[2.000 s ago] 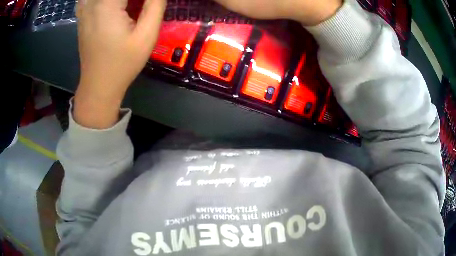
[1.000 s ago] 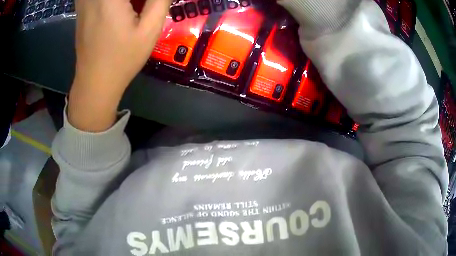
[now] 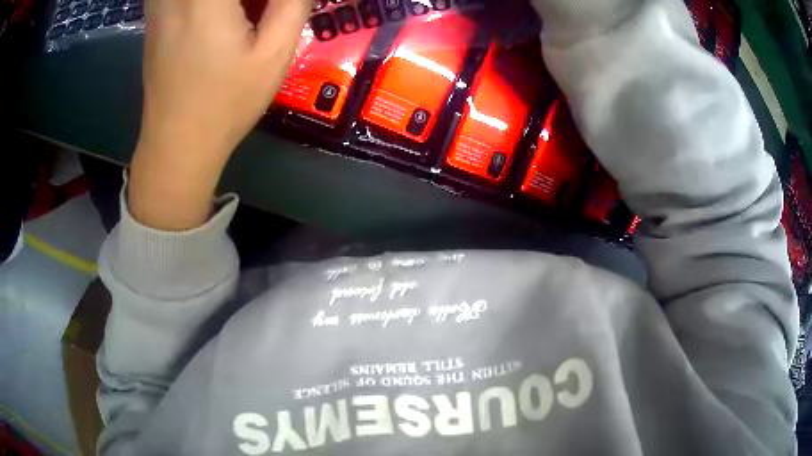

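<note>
Several glossy red shells (image 3: pixel 401 98) lie in a black blister tray (image 3: pixel 392 148), each with a black oval near its lower right corner. A clear sheet with rows of black ovals (image 3: pixel 369 13) lies or is held over the tray's upper part, cut off by the top edge. My left hand (image 3: pixel 209 93) is at the top left, beside the sheet's left end. Its fingertips are cut off, so its hold on the sheet cannot be told. My right hand is out of the picture; only its grey sleeve (image 3: pixel 659 116) shows, crossing over the tray's right side.
A silvery gridded tray (image 3: pixel 93 20) lies at the top left on the dark green-grey work surface (image 3: pixel 312 191). More red-filled trays show at the upper right. A brown box-like edge (image 3: pixel 82 343) and pale floor with a yellow line (image 3: pixel 58 252) are at the lower left.
My right hand has moved up out of the picture. The sheet's black ovals now appear larger and clearer over the red shells. My left hand has stayed in nearly the same place.
</note>
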